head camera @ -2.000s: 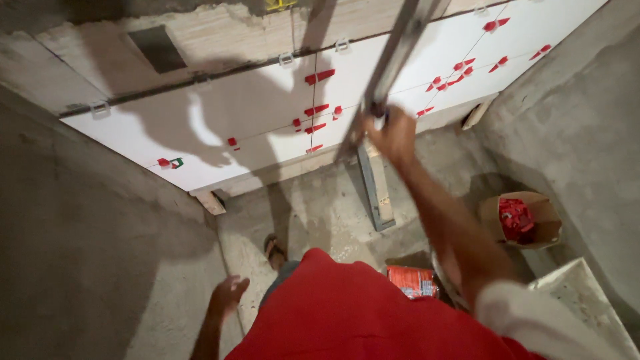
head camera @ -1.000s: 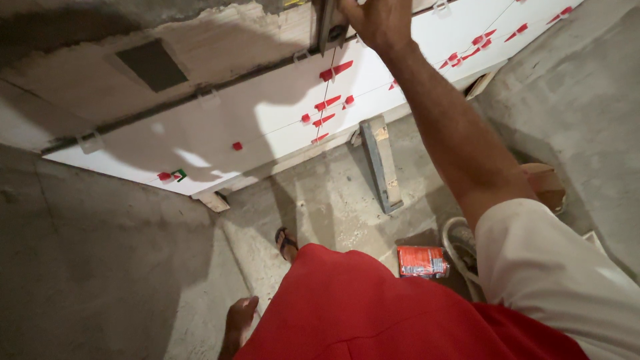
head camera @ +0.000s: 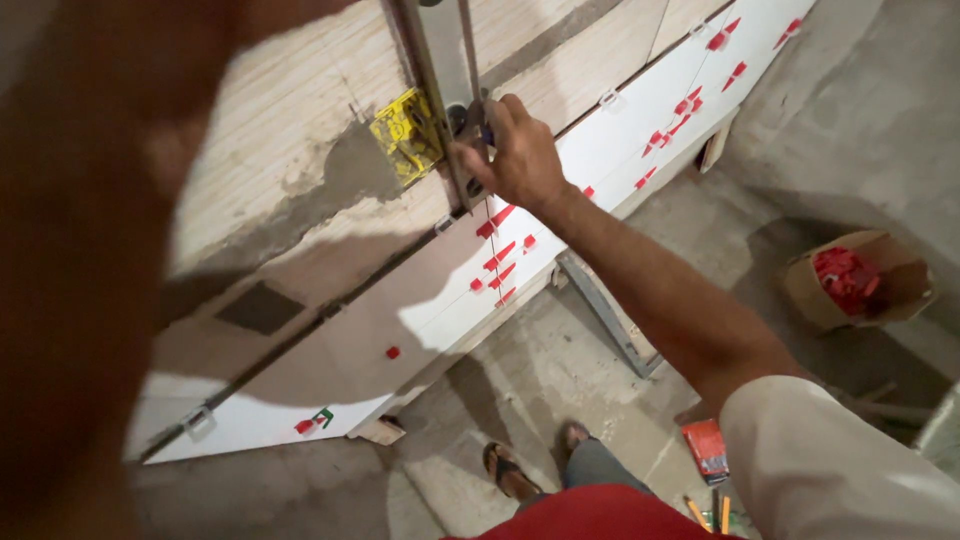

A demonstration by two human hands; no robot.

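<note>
My right hand is closed around the lower part of a metal spirit level. The level stands lengthwise against the wall, its lower end by the top edge of the white tiles, close to a joint between two of them. Red tile-leveling wedges and clear clips sit along the joints and top edge. A yellow electrical box is set in the wall just left of the level. My left arm, raised and blurred, fills the left side; its fingers cannot be made out.
A cardboard box with red wedges stands on the floor at right. A metal-edged piece leans at the tiles' foot. An orange-red packet and pencil-like sticks lie lower down. Wooden blocks sit under the tile row.
My left arm has come up from low beside my body to close in front of the camera. My right hand has moved the level up to the wall above the tile joint.
</note>
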